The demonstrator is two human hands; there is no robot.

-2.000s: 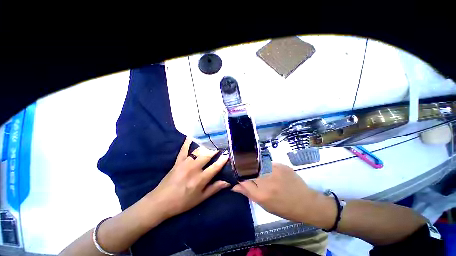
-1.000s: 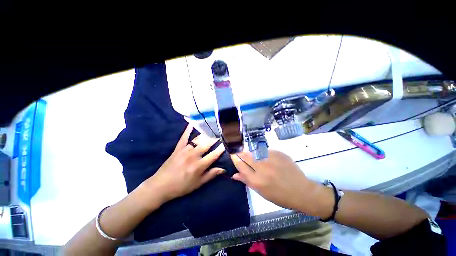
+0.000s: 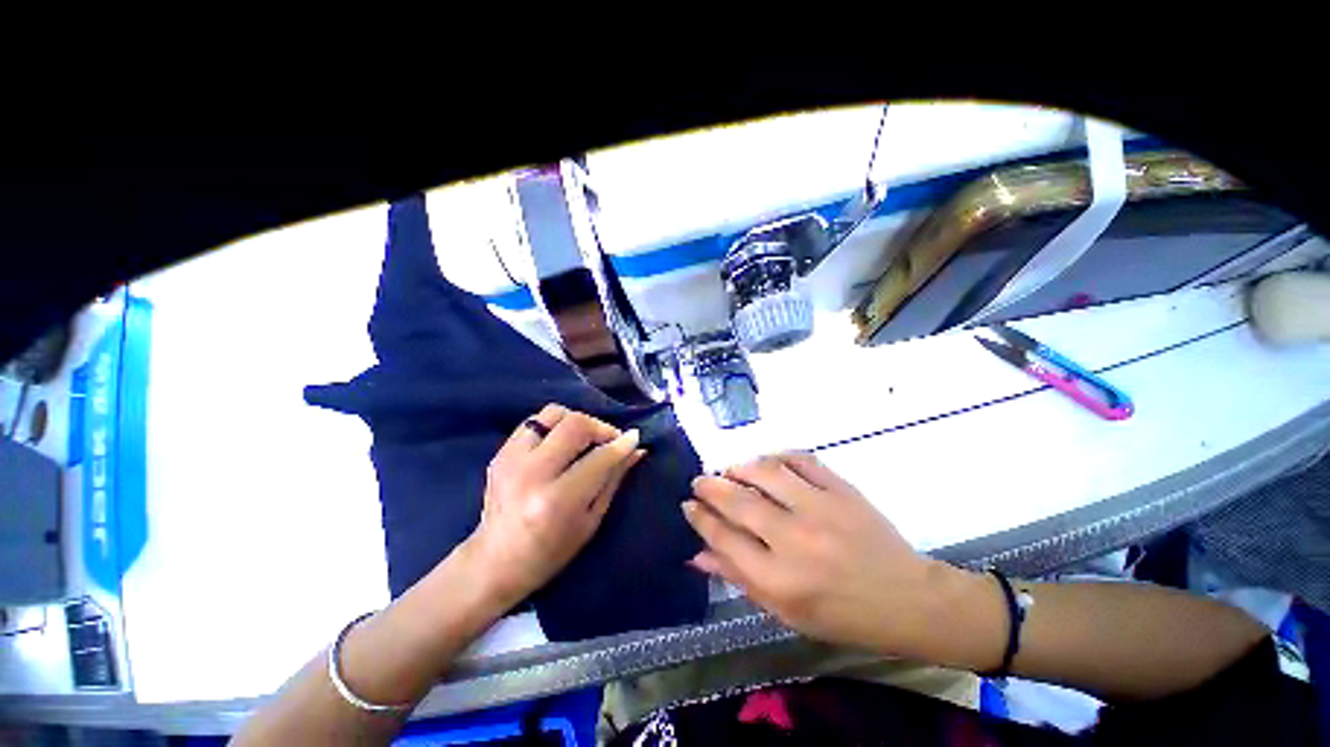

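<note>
The navy fabric piece (image 3: 452, 365) lies flat on the white table, with a pointed projection at its left. Its right part reaches the presser foot and needle area (image 3: 668, 382). My left hand (image 3: 554, 489) rests on the fabric, thumb and fingertips together, pinching it just in front of the needle area. My right hand (image 3: 802, 540) lies at the fabric's right edge with bent fingers; whether it grips the cloth is unclear. The glossy dark guard (image 3: 584, 314) stands behind my left hand, above the fabric. The thread tension assembly (image 3: 766, 277) is right of it.
Pink and blue thread snips (image 3: 1065, 377) lie at the right, near a strapped gold-brown object (image 3: 1006, 219) and a pale rounded object (image 3: 1294, 307). A grey marked strip (image 3: 627, 660) runs along the front table edge. Blue JACK branding (image 3: 117, 453) is at left.
The view has shifted. My left hand has drawn its fingers together and back from the needle area. My right hand has moved back and right, away from the needle.
</note>
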